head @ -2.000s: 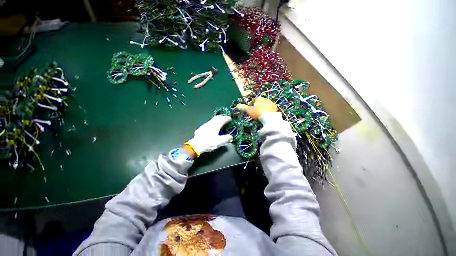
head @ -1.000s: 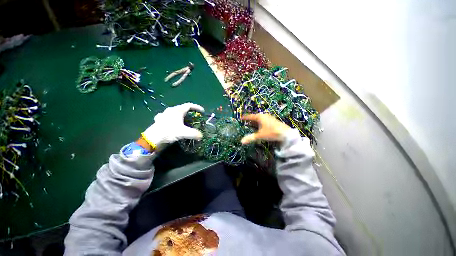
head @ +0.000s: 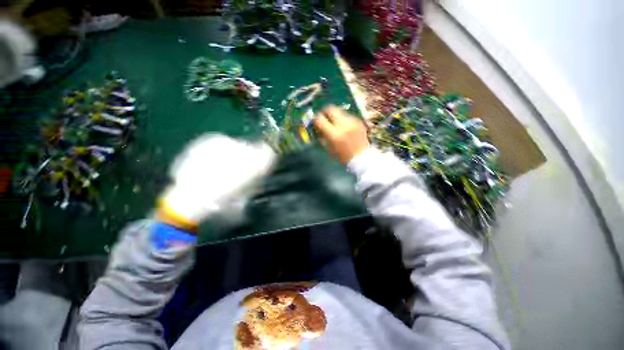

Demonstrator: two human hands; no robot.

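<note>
My left hand, in a white glove with a yellow cuff edge, is strongly blurred over the green bench; I cannot tell whether it holds anything. My bare right hand is at the right, its fingertips beside blurred yellow and white lead wires; whether it grips them is unclear. Pliers with pale handles lie just behind these wires. A joined group of green ring circuit boards lies farther back, with white wire tips. A dark green blur between my hands cannot be made out.
A tangled board pile is at left, another pile at the rear and a third at right. A red component heap lies behind the right pile. A brown board borders the white wall. The bench edge is in front.
The green rings between my hands at the front edge are no longer clearly visible there. My right hand has moved back towards the pliers; my left hand is farther from it. The view has shifted.
</note>
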